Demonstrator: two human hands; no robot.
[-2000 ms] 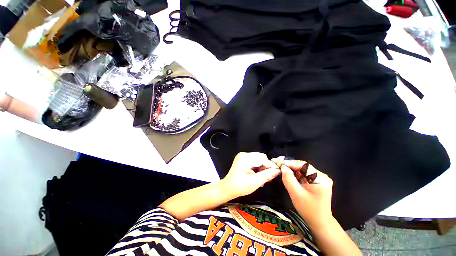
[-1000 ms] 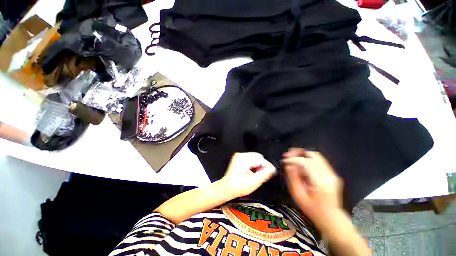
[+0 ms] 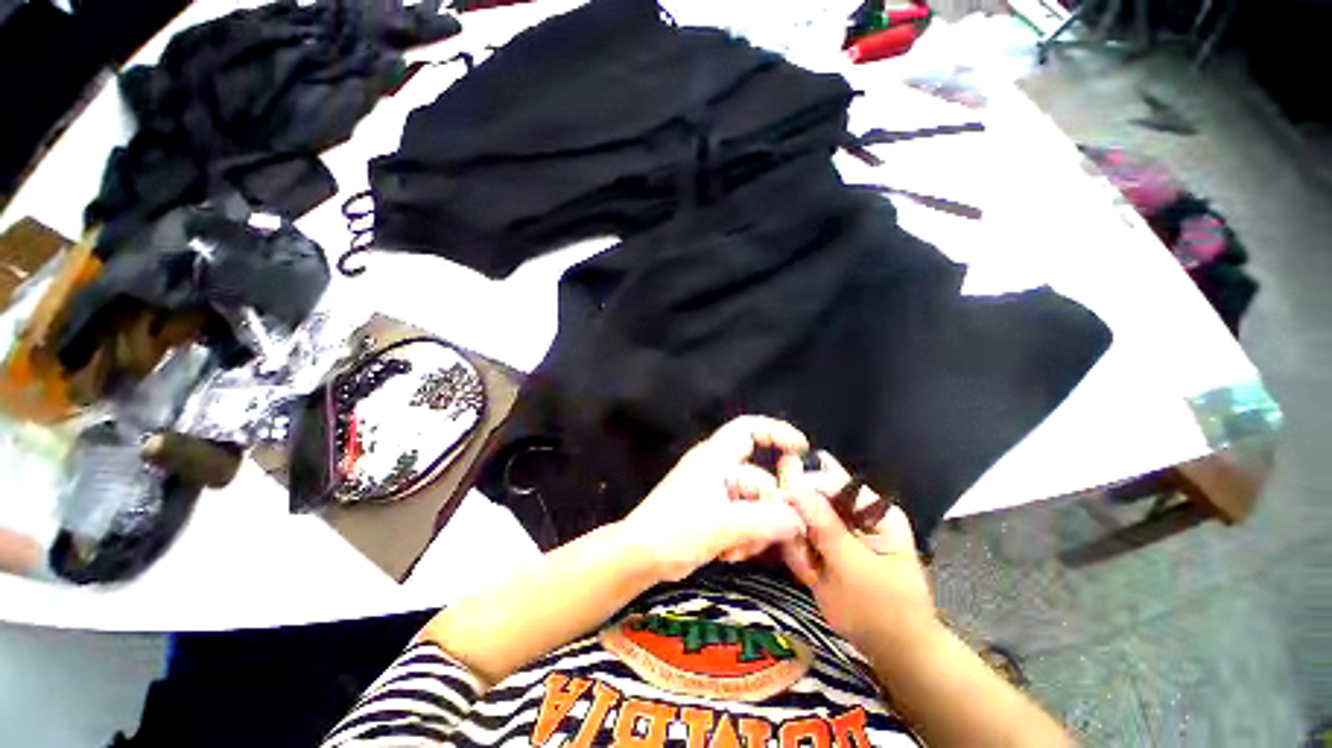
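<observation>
A large black garment [image 3: 730,336] lies on the white table in front of me, with a curved hanger hook [image 3: 514,471] at its left edge. My left hand [image 3: 719,497] is at the garment's near edge, its fingers pinched together against my right hand. My right hand [image 3: 862,567] touches it, fingers curled around a small dark tool [image 3: 872,507] that sticks out of the fist. What the fingertips pinch is too small to tell. No needle or thread can be made out.
A round dish of small dark pieces [image 3: 416,417] sits on a grey-brown cardboard piece [image 3: 402,541] at left. Beyond are an olive-brown cone [image 3: 197,458], crumpled plastic bags [image 3: 110,490] and black cloth. More black garments [image 3: 511,176] lie above. A red item [image 3: 887,37] is at the far edge.
The view has swung to the right, showing more floor. My hands were apart a second ago and now meet at the fingertips. The garment and dish sit further left and lower in view.
</observation>
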